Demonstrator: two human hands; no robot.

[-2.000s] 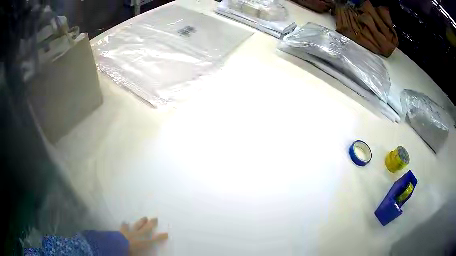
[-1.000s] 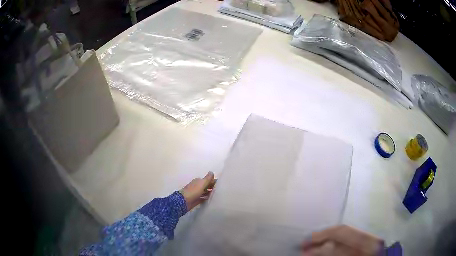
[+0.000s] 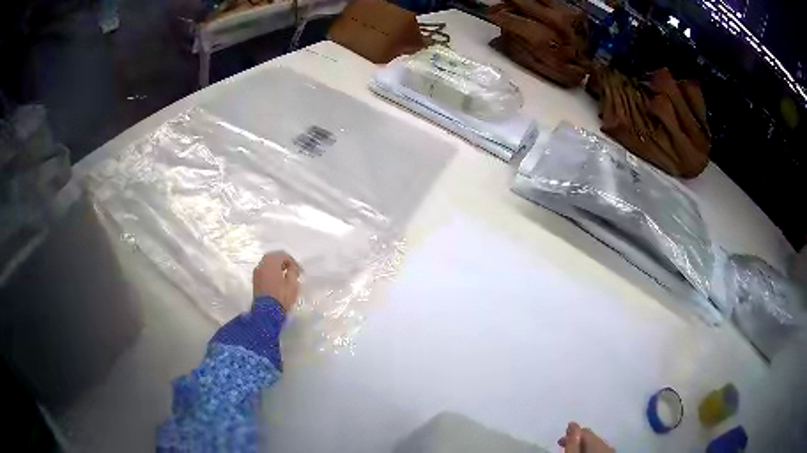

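Note:
A flat pile of clear poly bags (image 3: 354, 159) with a small dark printed block lies at the left of the white table. My left hand (image 3: 279, 279) is over its near part, fingers curled together on the crinkled plastic, seemingly pinching the top poly bag. A pale tissue-wrapped bag (image 3: 469, 435) shows only its top end at the bottom edge. My right hand (image 3: 586, 438) is at the bottom edge just right of it, mostly cut off, with only curled fingers showing; its hold is hidden.
Blue tape roll (image 3: 664, 410), yellow tape rolls (image 3: 718, 403) and the cut-off blue dispenser (image 3: 728, 441) are at lower right. Silvery plastic-covered packs (image 3: 619, 199) and a small clear-wrapped bundle (image 3: 464, 87) lie along the far side, with brown bags (image 3: 659, 119) behind. A greyish bag (image 3: 75, 301) stands blurred at left.
My left hand has left the wrapped bag's side and moved up and left onto the poly bags. The view has shifted; the wrapped bag and right hand now sit lower, mostly out of frame.

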